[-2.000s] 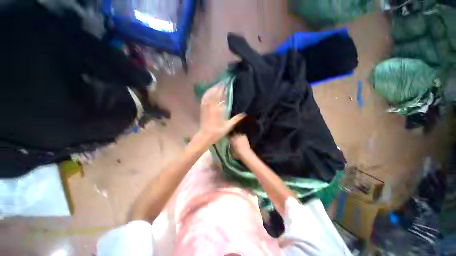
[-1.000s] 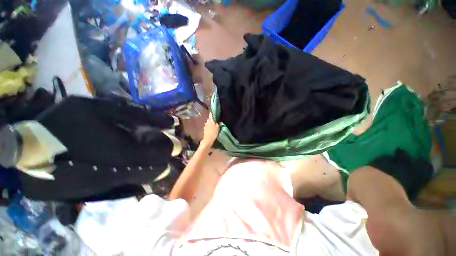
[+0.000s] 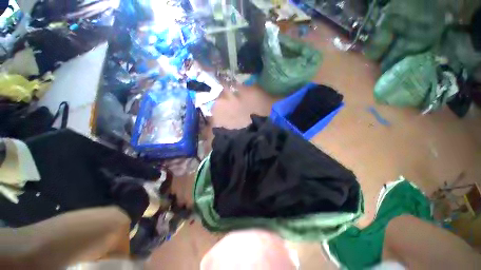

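A large green woven sack (image 3: 207, 208) stands open just in front of me, its rim folded down. Bunched black garments (image 3: 279, 176) fill its mouth and bulge above the rim. Only my blurred bare arms show, at the lower left and lower right. Both my hands are out of the picture, past the side edges. Neither arm touches the sack. My pink clothing shows at the bottom centre, just below the sack.
A blue crate (image 3: 284, 122) with black garments stands behind the sack, another (image 3: 194, 138) with clear plastic at left. Green sacks (image 3: 289, 68) stand farther back. Green fabric (image 3: 364, 243) lies at lower right. A black garment on a dress form (image 3: 63, 182) is at left.
My left hand has let go of the sack's rim, and its arm has swung out to the left. My right arm is still out to the right. The view has tilted up.
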